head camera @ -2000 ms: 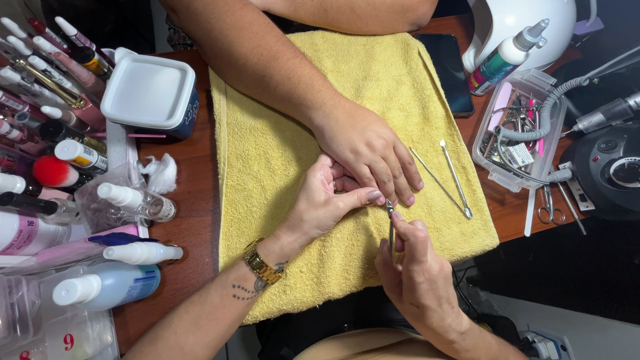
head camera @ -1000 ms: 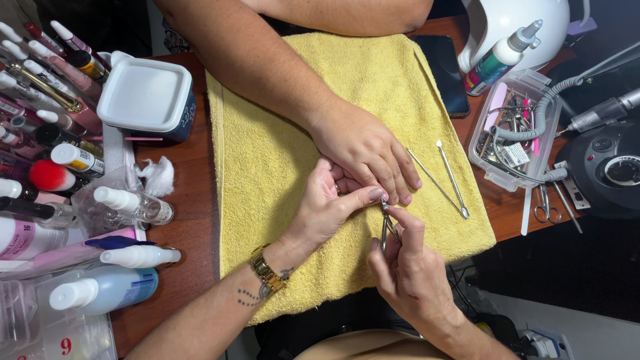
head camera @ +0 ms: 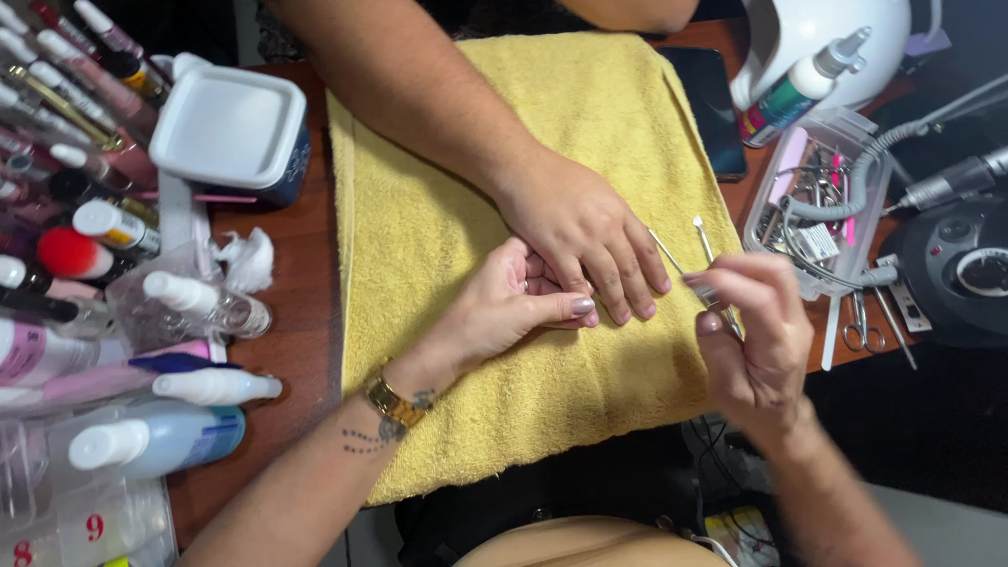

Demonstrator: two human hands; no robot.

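My left hand (head camera: 504,295) holds a finger of another person's hand (head camera: 587,216), with my thumb pressed near its fingertip. That person's other fingers lie spread on a yellow towel (head camera: 425,268). Over the towel's right edge is my right hand (head camera: 756,339), blurred, off the other person's fingers. A blurred bit of metal, apparently the small nippers, shows between its thumb and fingers; most of it is hidden. Two slim metal manicure tools lie on the towel beside the fingers, a pusher (head camera: 701,236) among them, their lower parts partly behind my right hand.
Polish bottles, spray bottles (head camera: 213,386) and a lidded tub (head camera: 228,126) crowd the left side. At right are a dark phone (head camera: 709,110), a bottle (head camera: 799,90), a clear box of tools (head camera: 862,236), scissors (head camera: 860,323) and a nail drill unit (head camera: 957,272) with its coiled cord.
My right hand has moved right, away from the held finger, where it worked the metal nippers at the fingertip in the earlier frames. My left hand keeps its hold.
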